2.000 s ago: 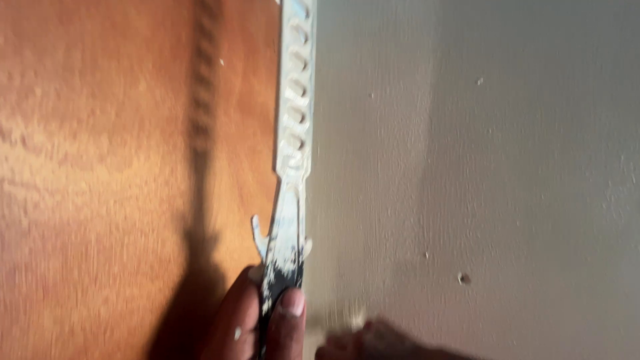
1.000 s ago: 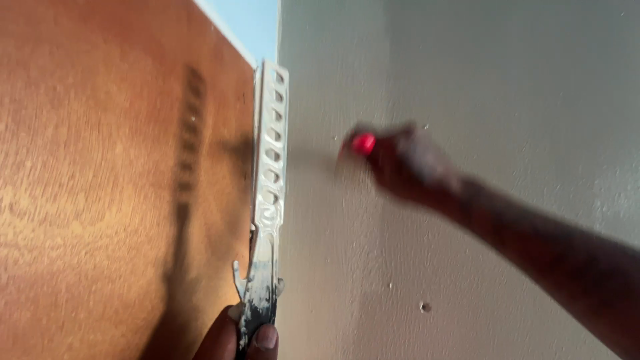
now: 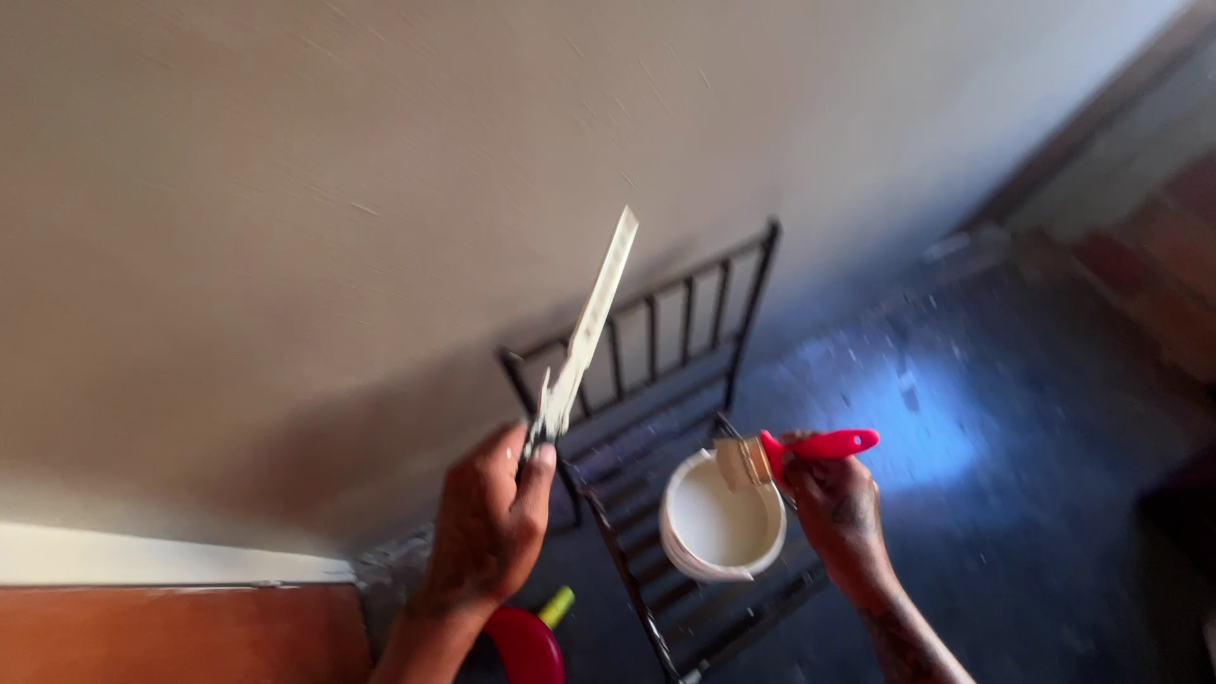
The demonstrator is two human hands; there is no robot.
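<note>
My left hand [image 3: 494, 518] grips the dark handle of a long, narrow metal tool [image 3: 591, 328], its perforated blade smeared with whitish paint and pointing up. In my right hand [image 3: 841, 508] is a paintbrush [image 3: 819, 445] with a red handle; its pale bristles are over the rim of a white bucket [image 3: 672, 541]. Whitish paint [image 3: 717, 513] shows inside the bucket, which stands on the slatted seat of a dark metal chair [image 3: 632, 570].
A painted wall [image 3: 285, 190] rises behind the chair back. At the lower left is an orange-brown wooden panel [image 3: 180, 632]. A red object [image 3: 527, 646] and a yellow-green one [image 3: 557, 606] lie low beside the chair, above the dark floor [image 3: 959, 560].
The view has swung down from the wall and wooden panel to the chair and bucket. My right hand, with the brush, has moved from the wall to the bucket. The perforated tool stays in my left hand.
</note>
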